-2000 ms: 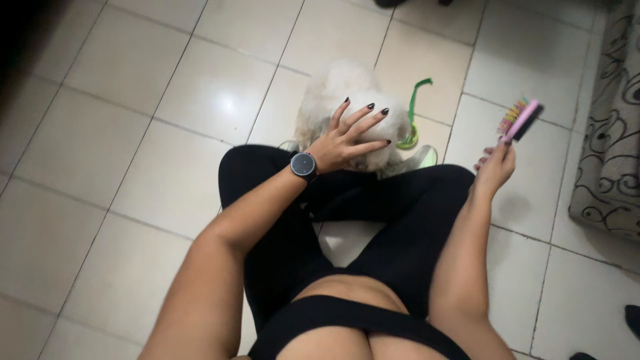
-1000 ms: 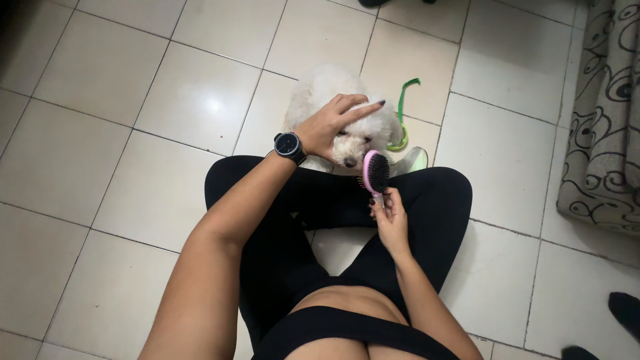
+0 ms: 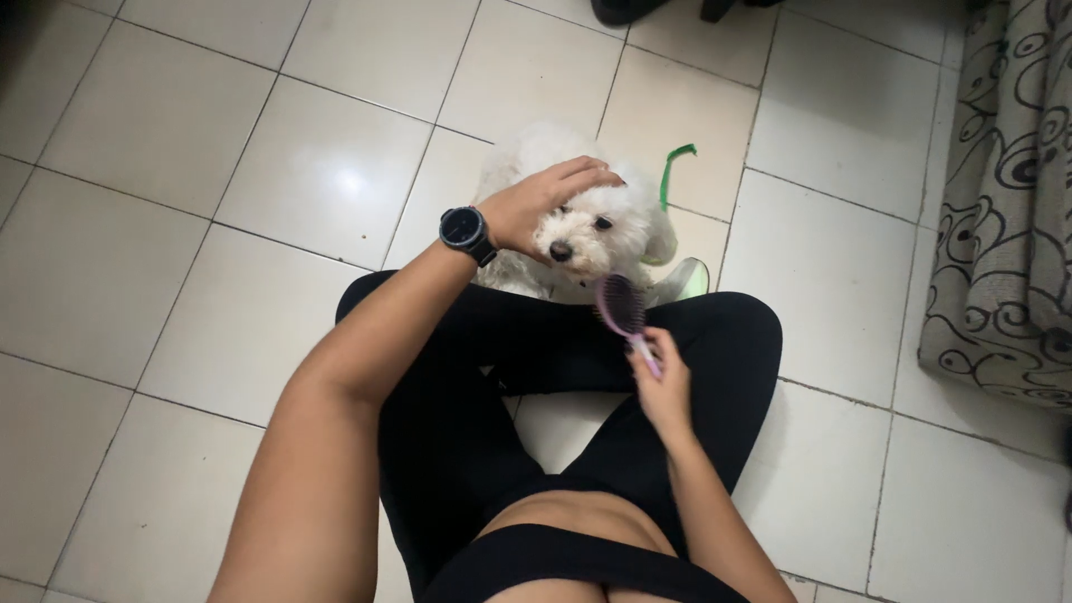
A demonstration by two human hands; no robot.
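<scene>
A small white curly-haired dog [image 3: 595, 226] faces me on the floor just beyond my crossed legs in black leggings. My left hand [image 3: 548, 201], with a black watch [image 3: 465, 230] on its wrist, rests over the top and side of the dog's head; its thumb is partly hidden in the fur. In my right hand [image 3: 662, 373] is the handle of a pink hairbrush [image 3: 621, 306] with dark padding. The brush head is just below the dog's chin, over my thigh; whether it touches the fur I cannot tell.
A green strap [image 3: 667, 176] stands out behind the dog. A light green and grey shoe [image 3: 691, 279] shows beside my right knee. Patterned grey fabric furniture [image 3: 997, 276] is at the right edge. Dark objects [image 3: 624, 8] lie at the top edge of the tiled floor [image 3: 318, 167].
Two seconds ago my right hand held the brush out to the right; it has come in to the dog's chin. The dog's face, hidden at first, now shows. My left hand stays on its head.
</scene>
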